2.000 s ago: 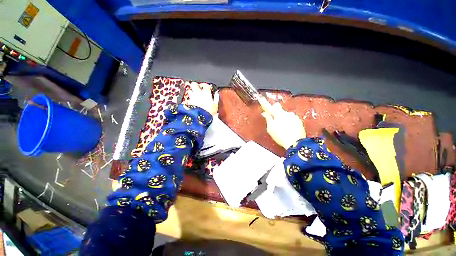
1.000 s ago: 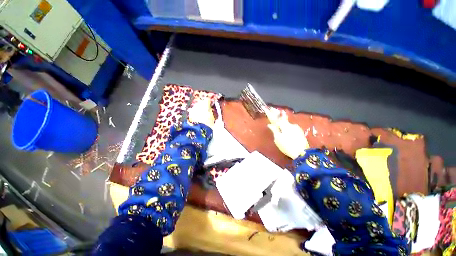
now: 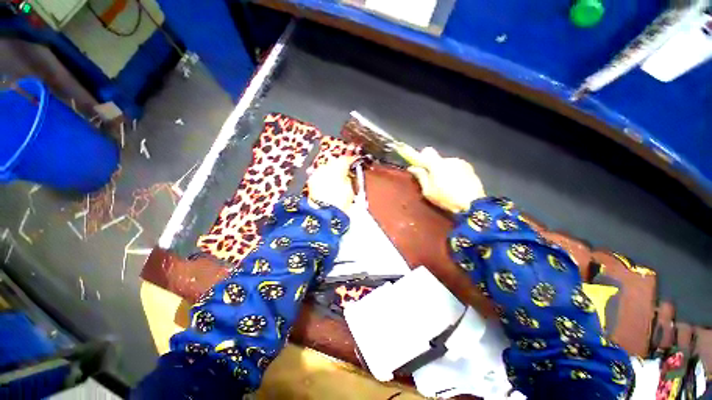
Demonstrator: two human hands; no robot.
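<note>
Leopard-print panels (image 3: 261, 183) lie at the left end of the brown base sheet (image 3: 410, 207). My left hand (image 3: 332, 183) rests on the upper part of the second leopard panel; whether its fingers grip the panel's edge is hard to tell. My right hand (image 3: 446, 180) holds the pale handle of a flat brush (image 3: 373, 134). The brush's wide dark end lies at the top edge of the second leopard panel, up and right of my left hand. White pieces (image 3: 406, 322) lie overlapping between my forearms.
A blue bucket (image 3: 66, 144) stands on the floor at the left, with thin offcuts (image 3: 101, 207) beside it. Blue machinery (image 3: 500, 47) crosses the top. A yellow piece (image 3: 599, 301) shows beyond my right sleeve. A pale wooden edge (image 3: 312, 375) runs along the front.
The brush has moved left, from above the brown sheet to the top of the second leopard panel, nearer my left hand. The camera view has shifted and turned. My left hand stays on that panel.
</note>
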